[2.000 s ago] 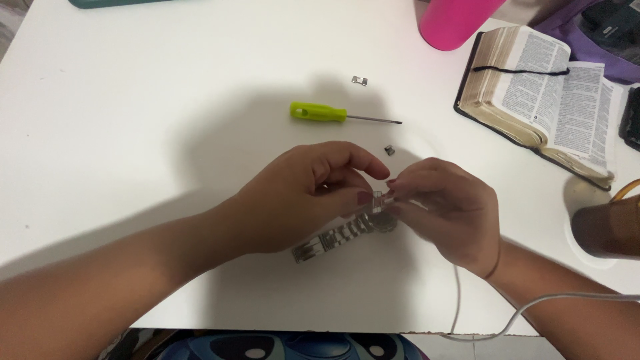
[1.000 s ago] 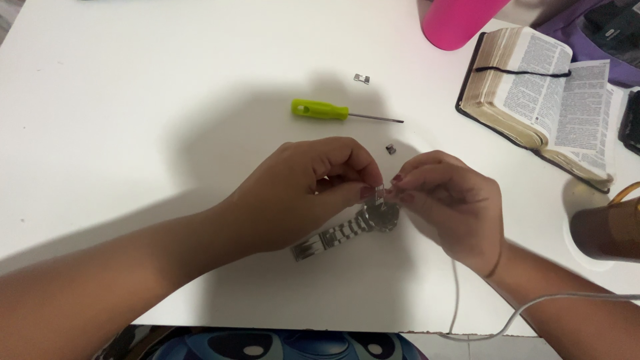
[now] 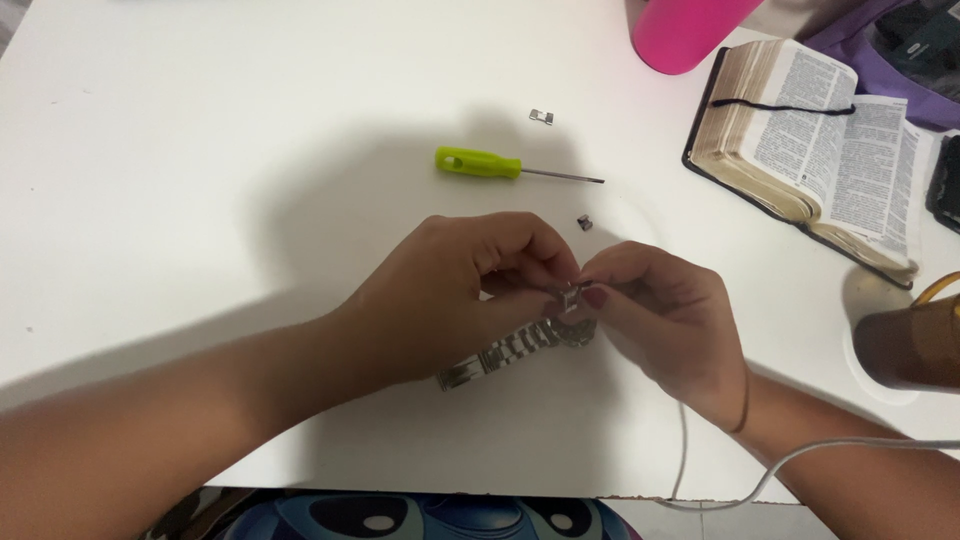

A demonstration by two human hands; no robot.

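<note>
My left hand (image 3: 472, 292) pinches a metal band end of a wristwatch between thumb and index finger. My right hand (image 3: 667, 322) meets it from the right, its fingertips closed on the same small piece. Under the fingertips is the watch case (image 3: 574, 331), partly hidden, and its metal link bracelet (image 3: 517, 346) runs down and left below my left hand. A loose metal link (image 3: 585, 223) lies just above the hands, another link (image 3: 541, 117) farther back. Between them, to the left, lies a screwdriver with a yellow-green handle (image 3: 480, 163), its tip pointing right.
An open book (image 3: 795, 135) with a dark ribbon lies at the right. Behind it are a pink cylindrical container (image 3: 686, 30) and a purple bag (image 3: 847, 37). A brown mug (image 3: 907, 341) stands at the right edge. A pale cable (image 3: 825, 444) crosses my right forearm.
The fingertips of both hands have shifted slightly around the band piece, which shows more between them now. The screwdriver and loose links have stayed in place.
</note>
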